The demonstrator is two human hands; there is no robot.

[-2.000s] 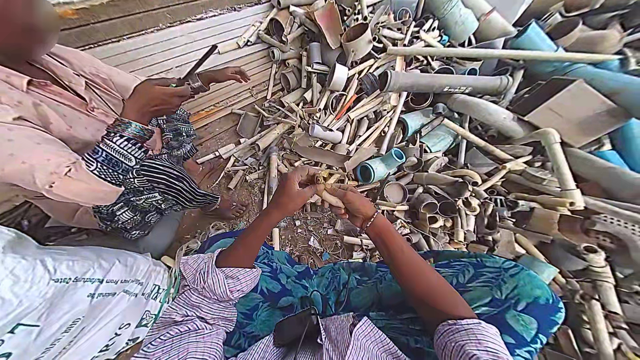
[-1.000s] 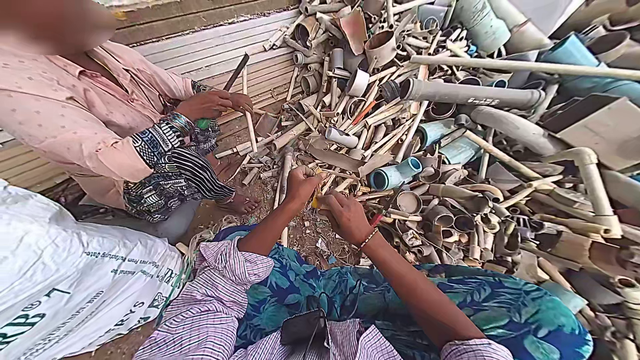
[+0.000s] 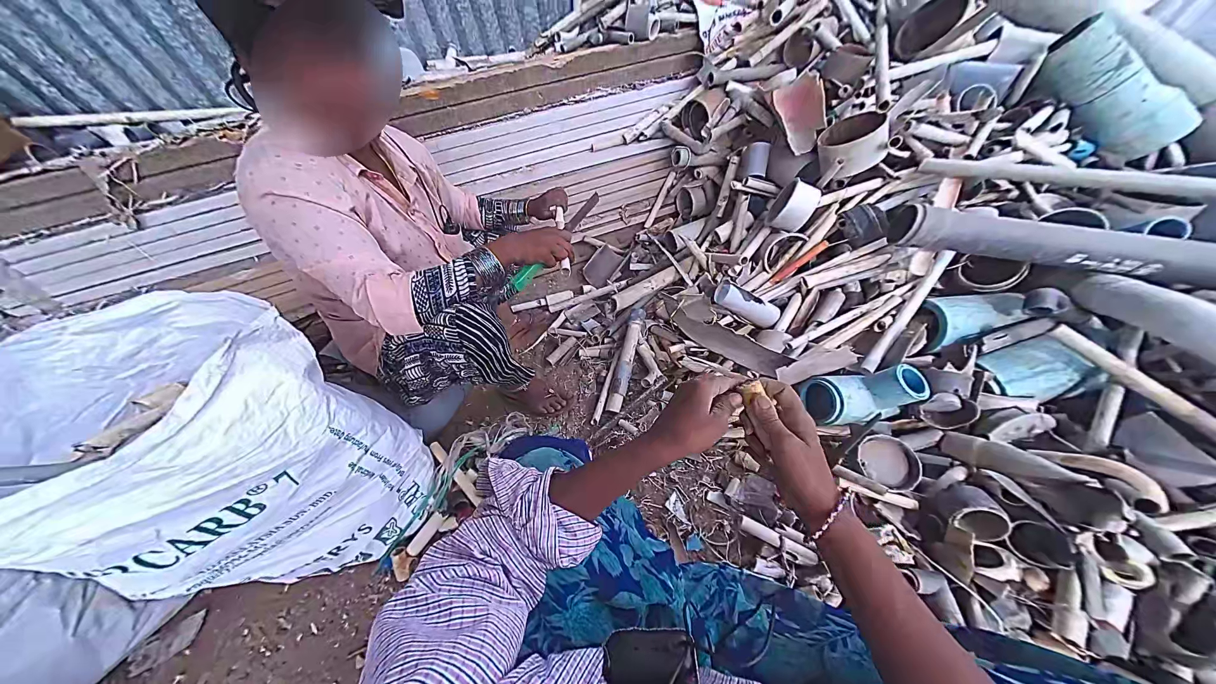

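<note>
Both of my hands meet above my lap, near the edge of a large scrap pile. My right hand [image 3: 784, 442] grips a small yellowish-beige piece [image 3: 751, 391], perhaps a plastic pipe fitting, between thumb and fingers. The fingertips of my left hand [image 3: 701, 413] pinch at the same piece from the other side. Just beyond my right hand lies a blue pipe section [image 3: 855, 394] with an open round end. A white pipe piece [image 3: 748, 305] rests farther back on the pile. What my curled fingers cover is hidden.
A person [image 3: 361, 228] in a pink shirt sits at the left, holding a blade [image 3: 581, 211] and a white pipe piece [image 3: 560, 233]. A large white printed sack [image 3: 285, 427] stands at the lower left. Grey pipes [image 3: 1064, 242] and cut fittings heap at the right. Long slats [image 3: 532, 123] lie behind.
The view has swung left and up. My hands, apart one second ago with something yellow between them, are now close together at the small piece. The other person's hands have shifted on the pipe and blade.
</note>
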